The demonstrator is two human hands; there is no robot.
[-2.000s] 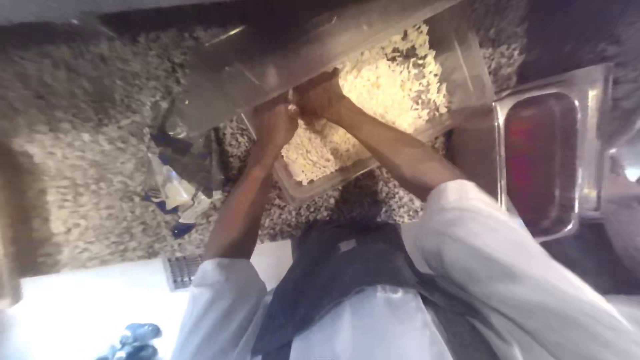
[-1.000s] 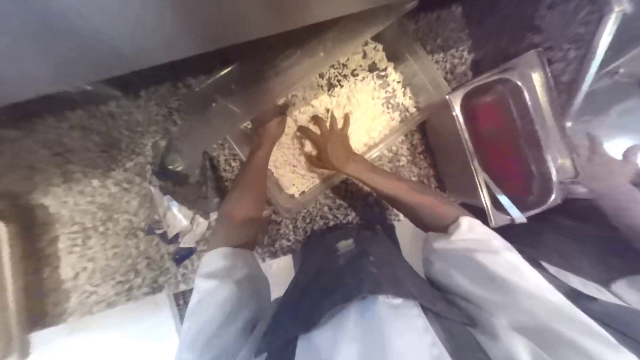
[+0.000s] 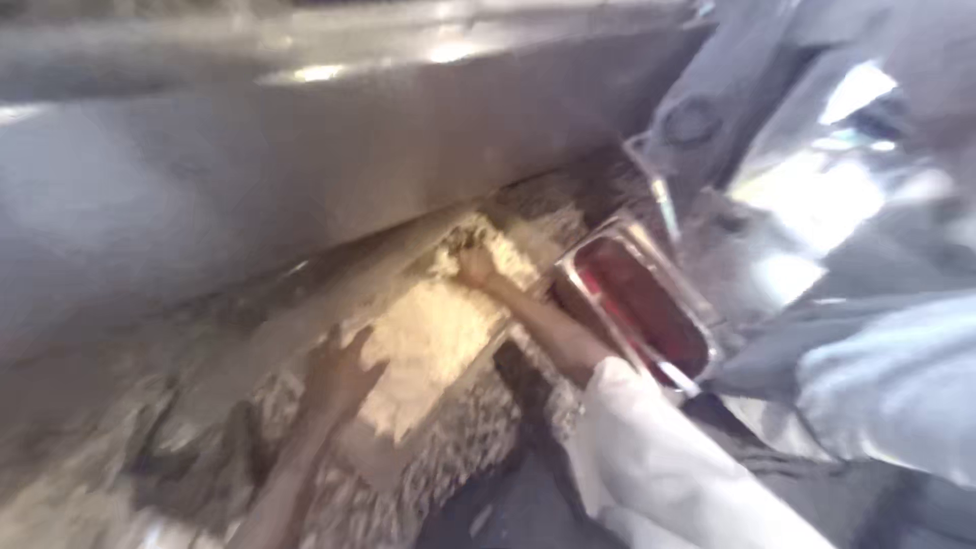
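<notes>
A clear container of pale yellow shredded food (image 3: 431, 332) rests on a speckled counter, blurred in this view. At its near left end is my left hand (image 3: 343, 370), fingers spread over the edge of the food, with nothing seen in its grasp. My right hand (image 3: 476, 267) reaches into the food at the far right part of the container. Its fingertips are hidden in the shreds, so whether it grips any cannot be told.
A metal pan of red contents (image 3: 644, 305) stands right of the container, with a light-coloured handle or strip at its near end. A large metal panel (image 3: 305, 175) spans the upper left. A person's pale sleeve (image 3: 892, 381) is at the right.
My right hand has moved from the middle of the food to its far right part. My left hand has opened out at the left end. The view has swung right.
</notes>
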